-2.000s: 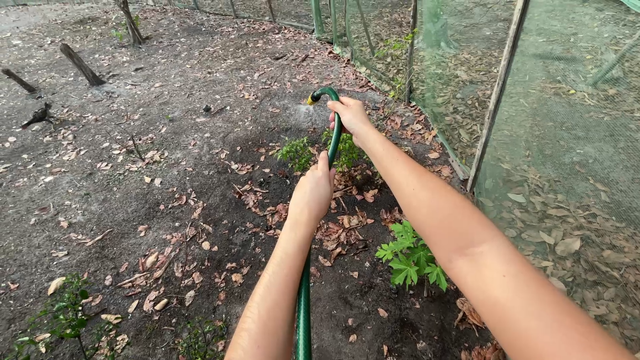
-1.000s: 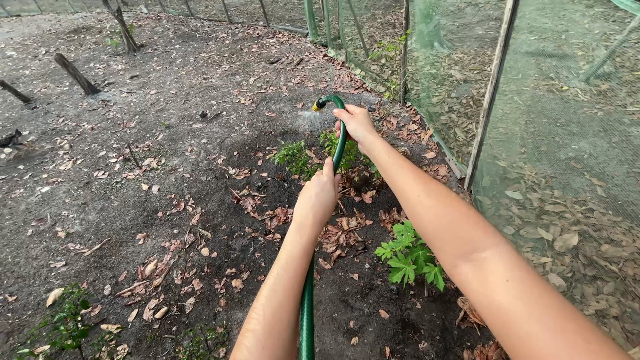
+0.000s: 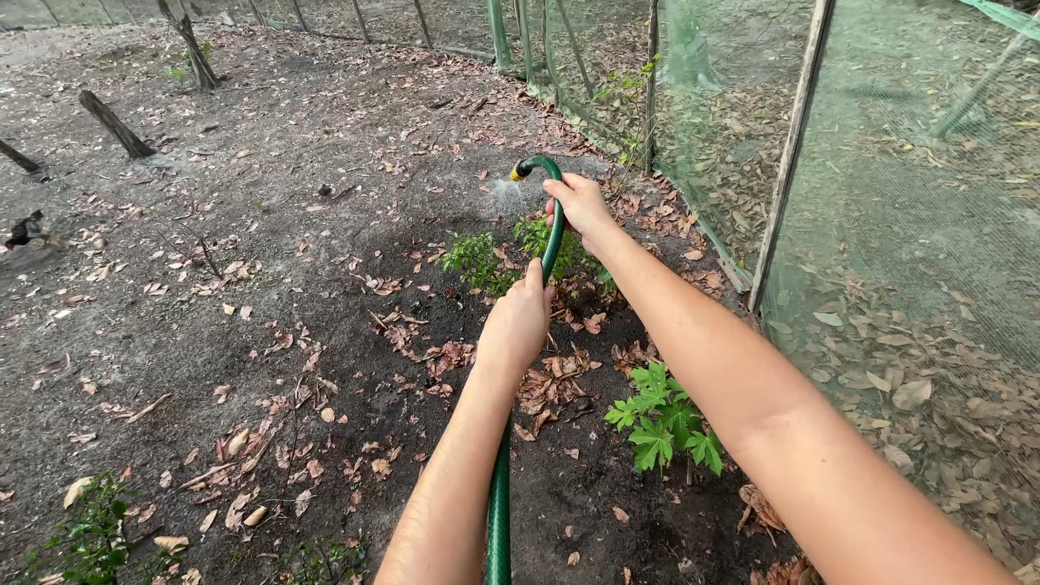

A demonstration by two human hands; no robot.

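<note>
A green garden hose (image 3: 500, 520) rises from the bottom edge and bends over to the left at its top. My left hand (image 3: 515, 325) is closed around its middle stretch, partly hiding it. Higher up, near the bend, my right hand (image 3: 578, 207) grips the same hose. Its yellow-tipped nozzle (image 3: 518, 173) points down and left, with a fine water spray (image 3: 507, 195) below it. Just under the bend and behind the hose grow small leafy bushes (image 3: 475, 262). A lobed-leaf seedling (image 3: 665, 422) stands beneath my right forearm.
Green mesh fencing (image 3: 918, 203) on wooden posts (image 3: 790, 162) runs along the right and back. Short stumps (image 3: 116, 124) stand at the upper left, above a dark bird-like shape (image 3: 26, 231). Dry leaves litter the soil; a low shrub (image 3: 91, 532) grows at lower left.
Both hands keep their hold on the hose. The nozzle and hands have shifted slightly right against the ground since the earliest frame. The dark shape at left has moved lower and left.
</note>
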